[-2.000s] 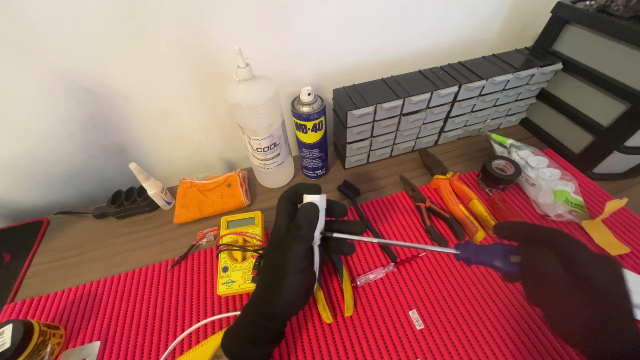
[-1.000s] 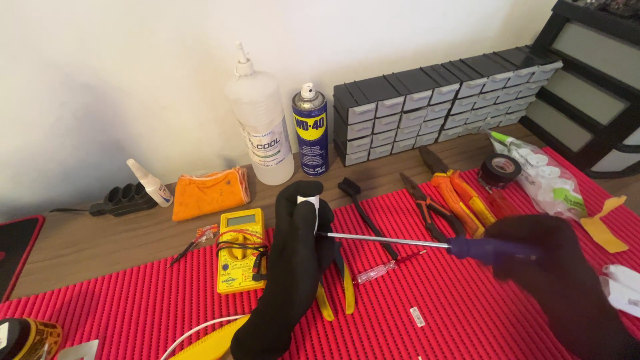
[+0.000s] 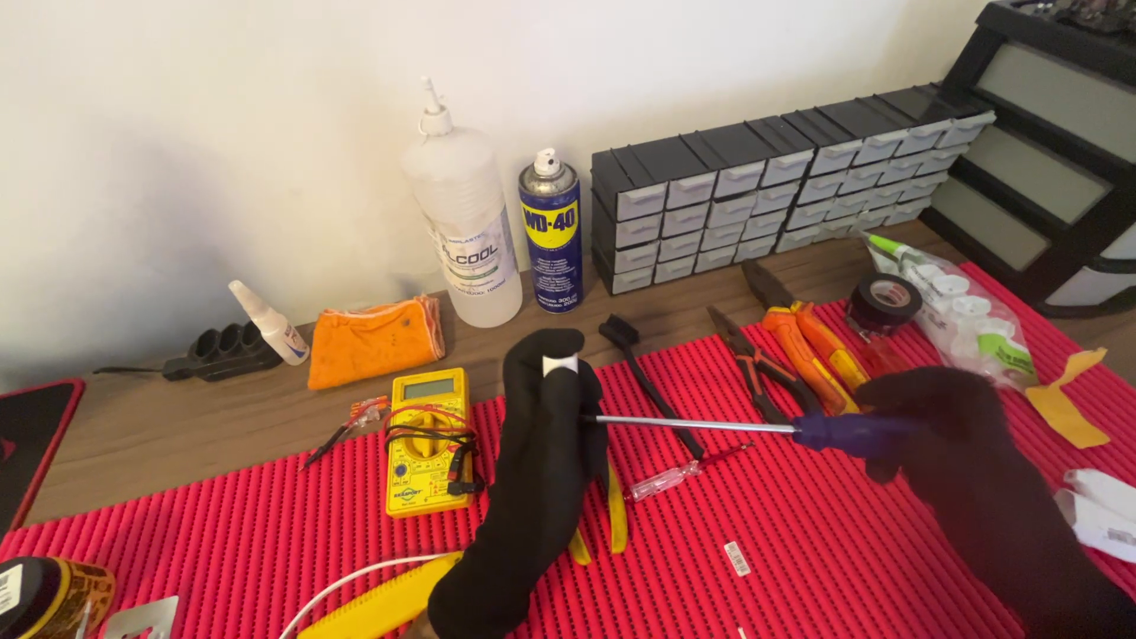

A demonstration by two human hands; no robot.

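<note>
My left hand (image 3: 546, 461), in a black glove, is closed around a small white part (image 3: 560, 364), of which only a bit shows near the fingertips. Also black-gloved, my right hand (image 3: 941, 426) grips the blue handle of a long screwdriver (image 3: 701, 424). The screwdriver's shaft points left, and its tip meets or passes behind the left hand's fingers, so the contact point is hidden. Yellow-handled pliers (image 3: 617, 510) lie partly behind the left hand. A yellow multimeter (image 3: 429, 444) with its leads wrapped round it rests just left of that hand.
Behind the hands lie a black brush (image 3: 643, 377), a clear tester screwdriver (image 3: 666, 479), long-nose pliers (image 3: 754, 359), orange-handled pliers (image 3: 808, 355) and black tape (image 3: 883, 303). An alcohol bottle (image 3: 470, 240), a WD-40 can (image 3: 550, 240), an orange cloth (image 3: 377, 342) and drawer units (image 3: 710, 209) stand along the wall.
My left hand has turned, so less of the white part shows than two seconds ago. The right hand still holds the screwdriver pointing at the left hand.
</note>
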